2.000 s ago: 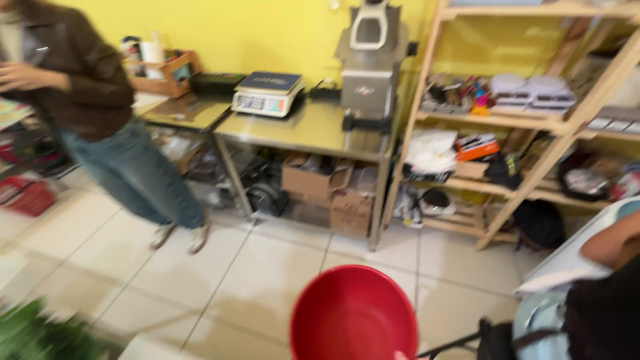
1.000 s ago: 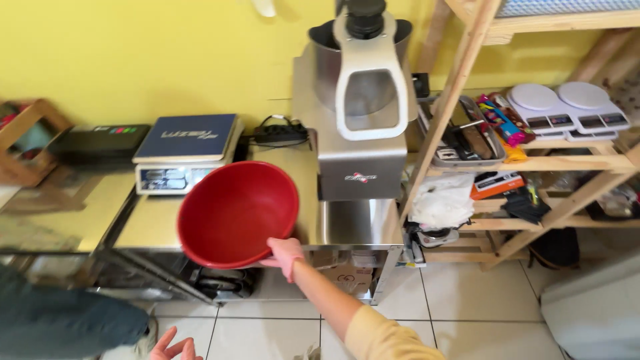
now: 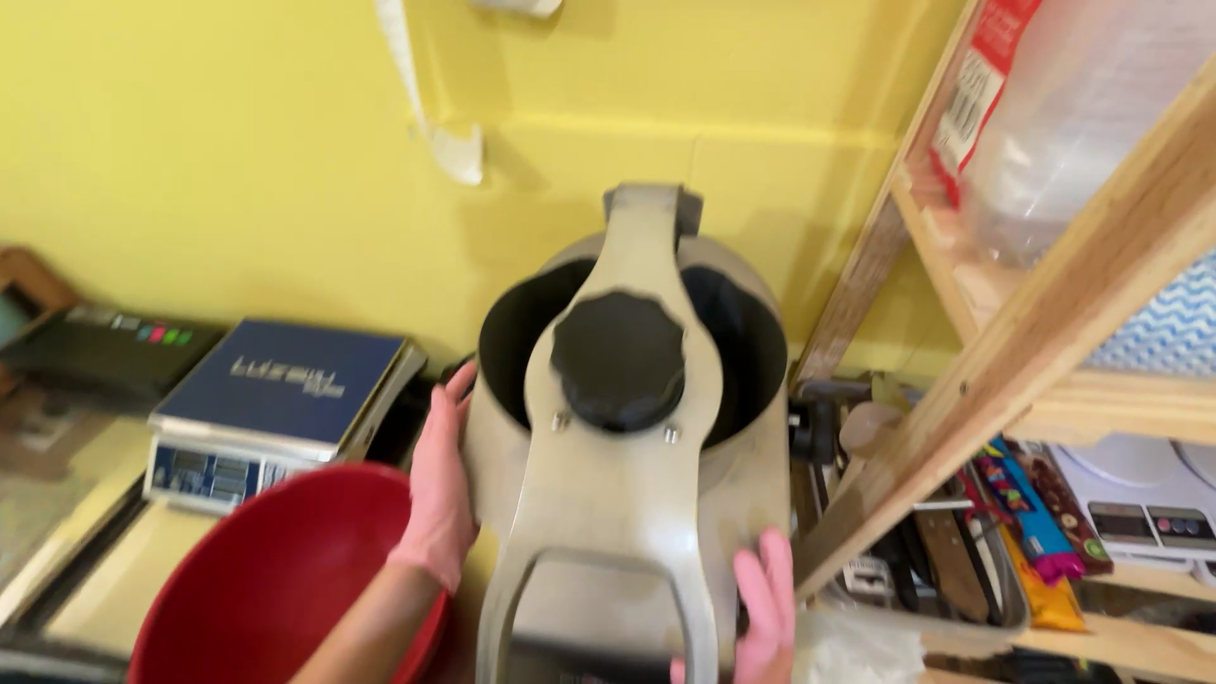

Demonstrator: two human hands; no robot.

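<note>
A grey metal countertop machine (image 3: 608, 494) stands against the yellow wall, with a round dark opening, a metal arm over it and a black knob (image 3: 619, 361). Gloved in pink, my left hand (image 3: 442, 484) lies along the machine's left side, fingers extended. My right hand (image 3: 765, 608), also in a pink glove, is at its lower right side, partly cut off by the frame edge; whether it grips cannot be told. The red plastic bowl (image 3: 285, 579) rests left of the machine, partly behind my left forearm, in front of the scale.
A digital scale with a blue platform (image 3: 285, 380) and a black device (image 3: 104, 356) stand on the table at left. A wooden shelf (image 3: 1026, 418) rises close at right, holding a plastic tray of tools (image 3: 950, 570), packets and white scales (image 3: 1130, 503).
The red bowl, held by a hand in front of the scale one second ago, now rests lower left, released. Both hands are now at the machine's sides. The view has moved much closer.
</note>
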